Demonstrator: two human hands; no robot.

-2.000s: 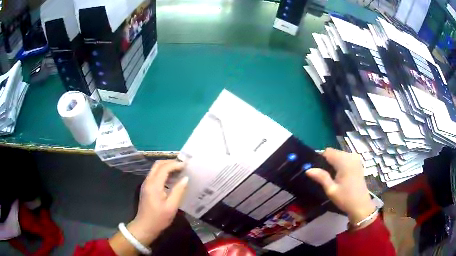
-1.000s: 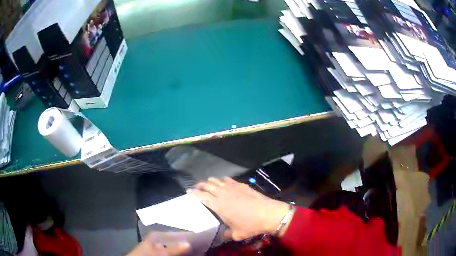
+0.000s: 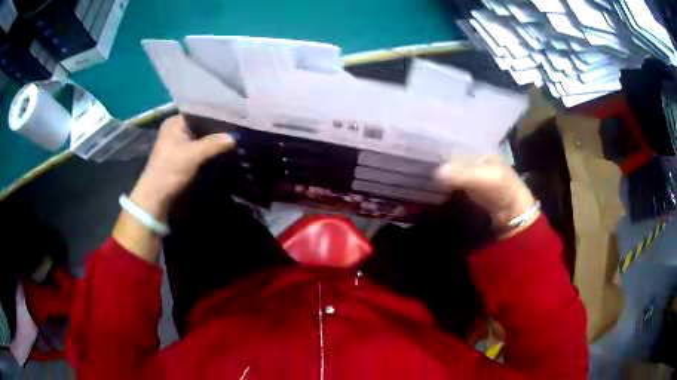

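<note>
A black and white printed carton (image 3: 319,159) is held sideways over the lap, between both hands. Its long white side and white flaps stick out toward the bench; the dark printed side with pale panels faces me. It is slightly blurred. My left hand (image 3: 178,159) grips its left end with the thumb on the dark side. My right hand (image 3: 486,185) grips its right end, also with the thumb on the dark side. Most fingers of both hands are hidden behind the carton.
The green bench (image 3: 297,18) has a pale edge. A label roll (image 3: 38,117) with a trailing strip (image 3: 100,133) lies at its left. Set-up cartons (image 3: 70,33) stand beyond. Flat blanks (image 3: 564,44) are piled at right. A red stool (image 3: 326,241) shows between the knees; brown cardboard (image 3: 594,223) is at right.
The carton has been raised from low over the lap and turned lengthwise, with its flaps now spread outward. My hands have moved apart to its two ends. The view has tilted down toward the lap.
</note>
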